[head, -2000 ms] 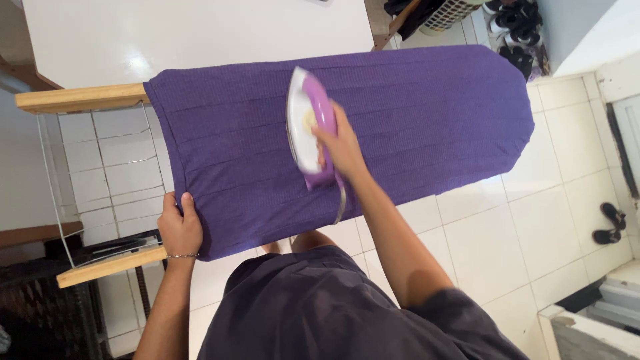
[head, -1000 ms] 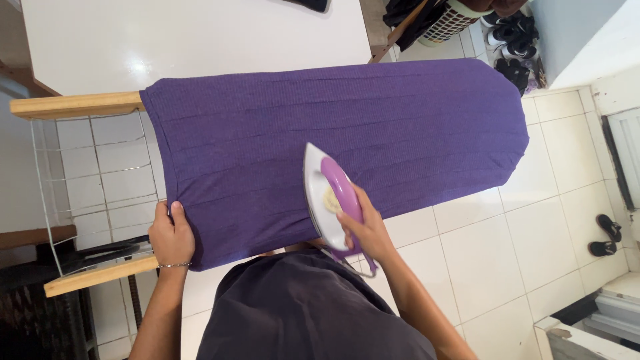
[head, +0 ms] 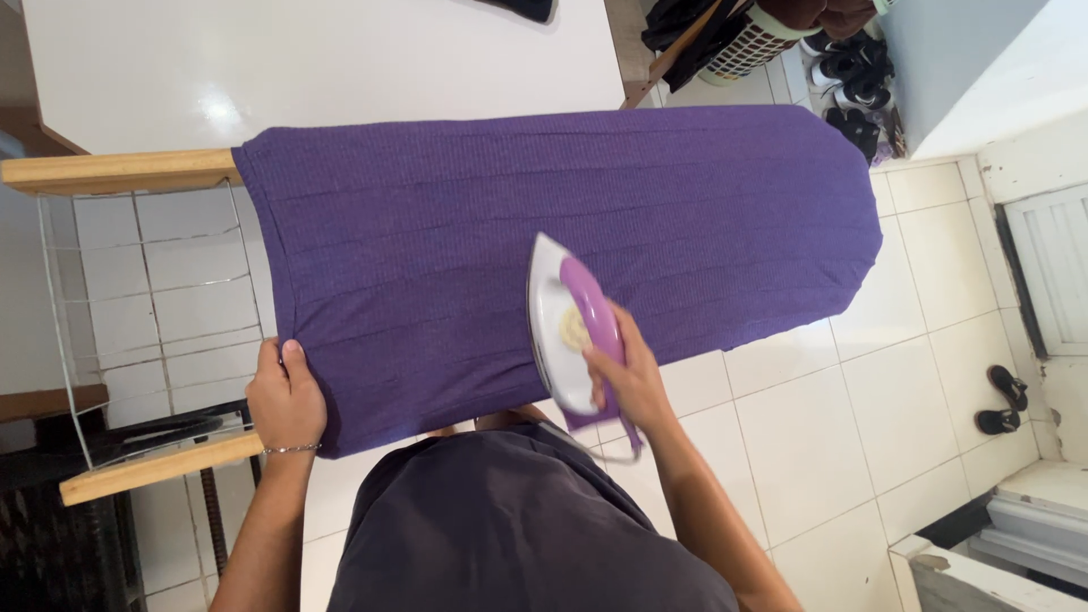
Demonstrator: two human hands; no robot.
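A purple ribbed cloth garment [head: 476, 212] covers an ironing board, whose wooden frame end [head: 119, 170] and wire rack [head: 144, 293] stick out at the left. My right hand [head: 625, 365] is closed around the purple handle of a white and purple electric iron [head: 557, 314]. The iron lies over the near middle part of the cloth, its tip pointing away from me; its cord trails behind my hand. My left hand [head: 287, 395], with a bracelet at the wrist, grips the near left corner of the garment, thumb on top. Its other fingers are partly hidden.
Beyond the board stands a white table [head: 323, 59] with a dark item at its far edge. A laundry basket [head: 748, 47] and several shoes [head: 854, 76] are at the upper right. Black sandals [head: 999, 416] lie on the tiled floor at the right. A black rack [head: 68, 510] stands lower left.
The iron in my right hand has moved from farther left on the cloth toward its near edge, then a little away from me. My left hand stays at the garment's near left corner.
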